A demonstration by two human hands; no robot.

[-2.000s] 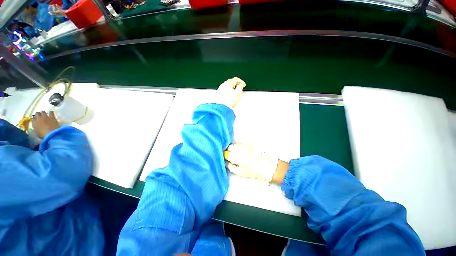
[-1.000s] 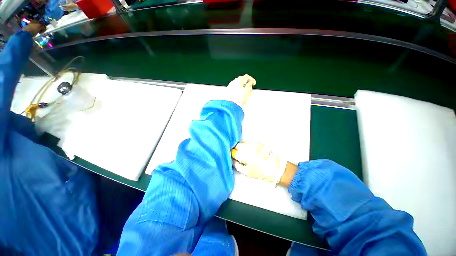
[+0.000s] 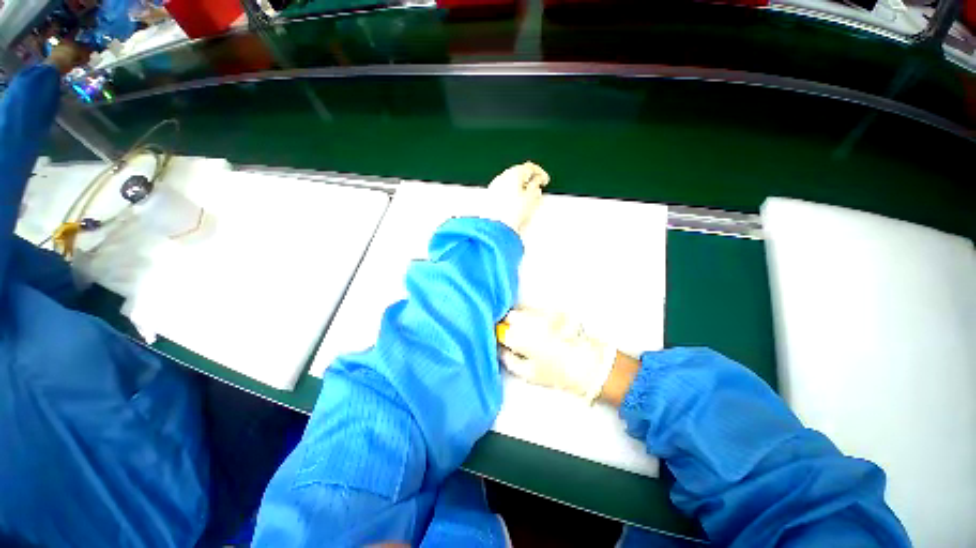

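Note:
My left hand (image 3: 519,191), in a cream glove, lies at the far edge of the white foam mat (image 3: 599,257) with its fingers curled. Nothing shows in it, but the inside of the fingers is hidden. My right hand (image 3: 553,351), in a cream wrinkled glove, rests on the mat against my left sleeve (image 3: 455,310). A small orange piece (image 3: 502,333) shows at its fingertips, beside the sleeve. Whether it is held or worn on a finger cannot be told. Bare skin shows between the right glove and the blue cuff.
A green conveyor (image 3: 375,123) with metal edging runs beyond the mat. Thick white foam (image 3: 872,353) stands at right. At left are another white mat (image 3: 268,246), a white bottle with a dark top (image 3: 166,210), a looped cord and a person in blue. Red bins (image 3: 203,15) are across the line.
The view has shifted slightly. The neighbour's hand has left the bottle and their arm is raised at far left. My hands stay in nearly the same pose.

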